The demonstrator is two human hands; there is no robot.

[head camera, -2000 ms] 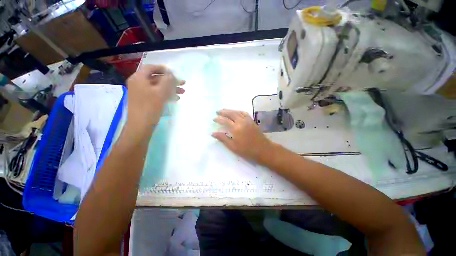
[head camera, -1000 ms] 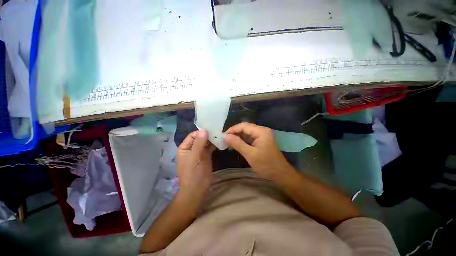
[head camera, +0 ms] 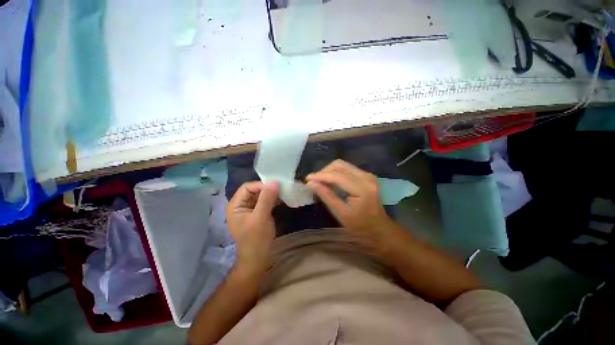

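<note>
A pale mint fabric strip (head camera: 282, 153) hangs over the table's front edge, its shaped end above my lap. My left hand (head camera: 255, 210) pinches the left side of that end between thumb and finger. My right hand (head camera: 347, 195) is at the right side of the end, fingertips together; whether they grip the cloth is too blurred to tell. Another mint piece (head camera: 398, 191) lies to the right, behind my right hand. A darker teal-green pile (head camera: 91, 74) lies at the table's left.
Black-handled scissors (head camera: 554, 59) lie at the table's right. A red basket (head camera: 480, 132) is under the table edge. A blue basket (head camera: 27, 108) is at the left. A dark red bin (head camera: 121, 323) holds crumpled white pieces, beside a white container (head camera: 172, 242).
The view has tipped down from the machine to my lap. My hands came from the tabletop to the strip's end; since one second ago, that end has bent and turned slightly right.
</note>
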